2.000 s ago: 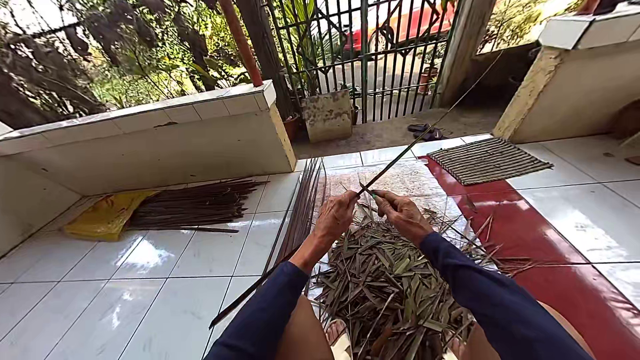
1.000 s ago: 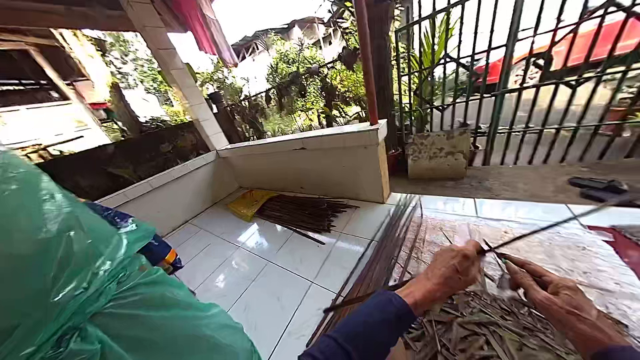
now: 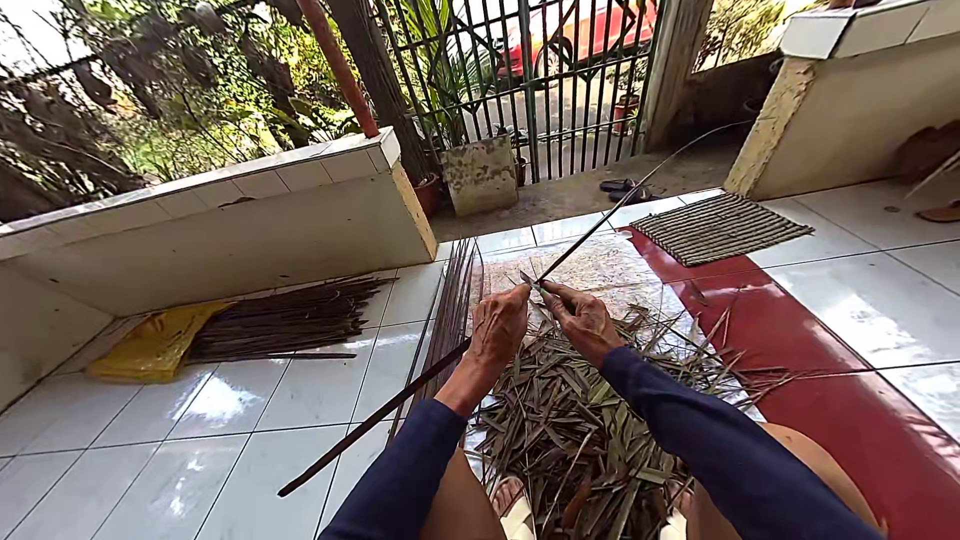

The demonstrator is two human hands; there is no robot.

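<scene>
My left hand (image 3: 499,326) is closed around a long dark palm-leaf midrib (image 3: 375,417), whose thick end sticks out at lower left while its thin tip bends away toward the gate. Close beside it, my right hand (image 3: 581,319) grips a small knife (image 3: 529,280), its blade against the midrib; most of its handle is hidden. Below both hands, a heap of leaf shavings (image 3: 577,420) lies on a printed sheet (image 3: 600,266) between my feet. Left of the heap rests a bundle of thin stripped midribs (image 3: 448,322). Farther left, dark midribs (image 3: 281,319) lie partly on a yellow plastic bag (image 3: 157,345).
A striped doormat (image 3: 720,227) lies at the right, over a red floor strip (image 3: 810,337). A low tiled wall (image 3: 247,217) runs along the left. Black slippers (image 3: 628,192) and a concrete block (image 3: 480,176) stand before a metal gate (image 3: 532,90).
The view has swung left and back again. Both hands stay together on the midrib throughout; the green plastic seen at left one second ago is out of view.
</scene>
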